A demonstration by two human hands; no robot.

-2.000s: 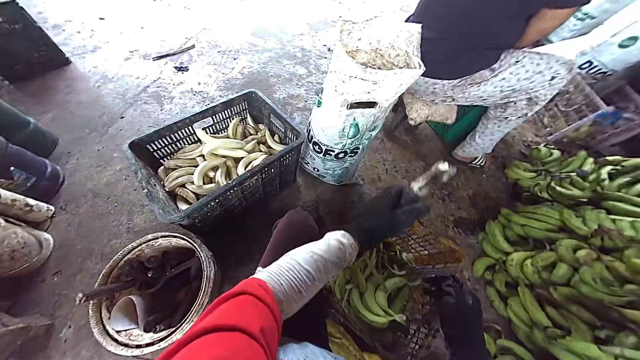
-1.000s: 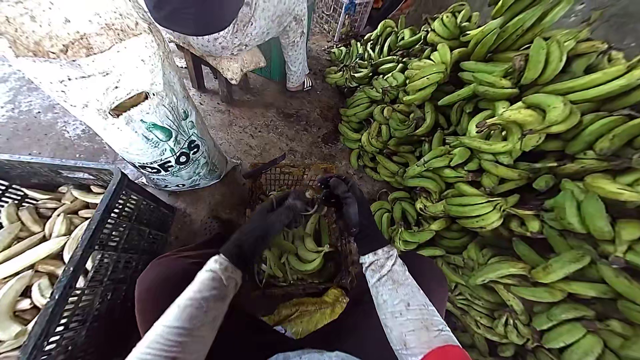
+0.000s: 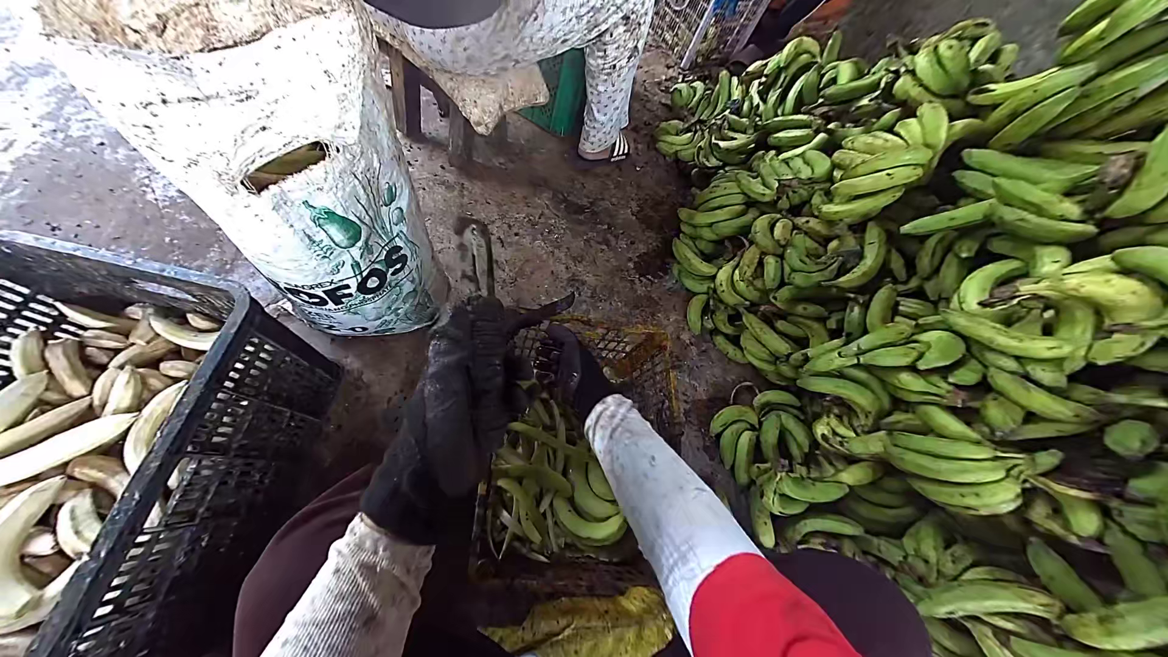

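My left hand (image 3: 456, 401), in a black glove, is raised left of the low crate (image 3: 671, 365). A slender, curved, blurred thing (image 3: 476, 251) sticks up from its fingers; its kind is unclear. My right hand (image 3: 579, 365), also in a black glove, is over the crate's inner area, its fingers partly hidden. Between the hands, a dark, pointed, blade-like thing (image 3: 543, 312) shows; which hand, if either, holds it is unclear. Green plantains and peels (image 3: 557, 484) lie below my hands. Peeled plantains (image 3: 68, 443) fill part of a black plastic crate (image 3: 205, 411) at the left.
Large bunches of green plantains (image 3: 849, 274) are piled at the right. A stained white sack (image 3: 347, 237) stands beyond the black crate. A person's leg and sandal (image 3: 607, 151) are at the top, beside a green container (image 3: 557, 91). Yellowed leafy material (image 3: 593, 625) lies near my legs.
The view has swung right and down since the oldest frame. Since one second ago, my left hand has moved away from my right hand, toward the sack.
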